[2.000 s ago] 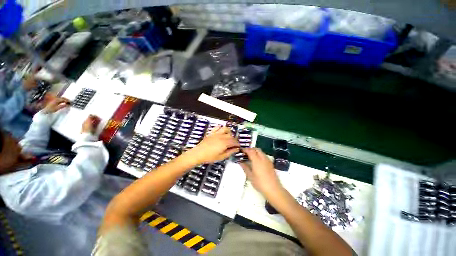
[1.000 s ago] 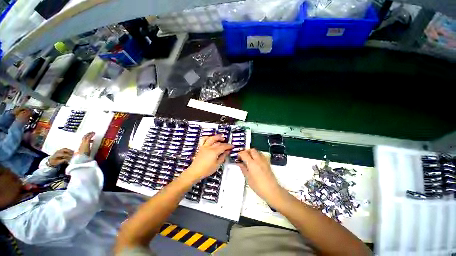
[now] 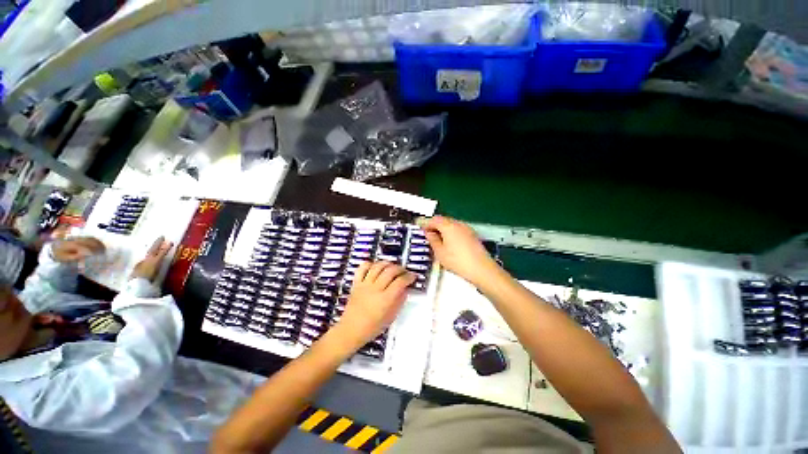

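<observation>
The left blister tray point(image 3: 403, 359) holds dense rows of black housings point(image 3: 292, 257). My left hand point(image 3: 381, 294) lies over the right part of its rows, fingers bent; whether it grips a housing is hidden. My right hand point(image 3: 454, 244) is at the tray's far right corner, fingertips at the end of the last row; what they touch is unclear. Two loose housings lie on the cream mat point(image 3: 452, 372): one shiny point(image 3: 468, 324), one dark point(image 3: 488, 358). A heap of small metal pieces point(image 3: 594, 317) is partly hidden by my right forearm.
The right blister tray point(image 3: 700, 355) holds some housings at its far end. A pale strip point(image 3: 384, 195) and clear bags point(image 3: 399, 146) lie behind the left tray. Blue bins point(image 3: 465, 75) stand at the rear. A coworker in a white coat point(image 3: 115, 372) works at the left.
My right hand has moved away from me to the tray's far corner, and my left hand slightly nearer me. Two housings now lie on the mat in front; the dark pair beside the tray no longer shows.
</observation>
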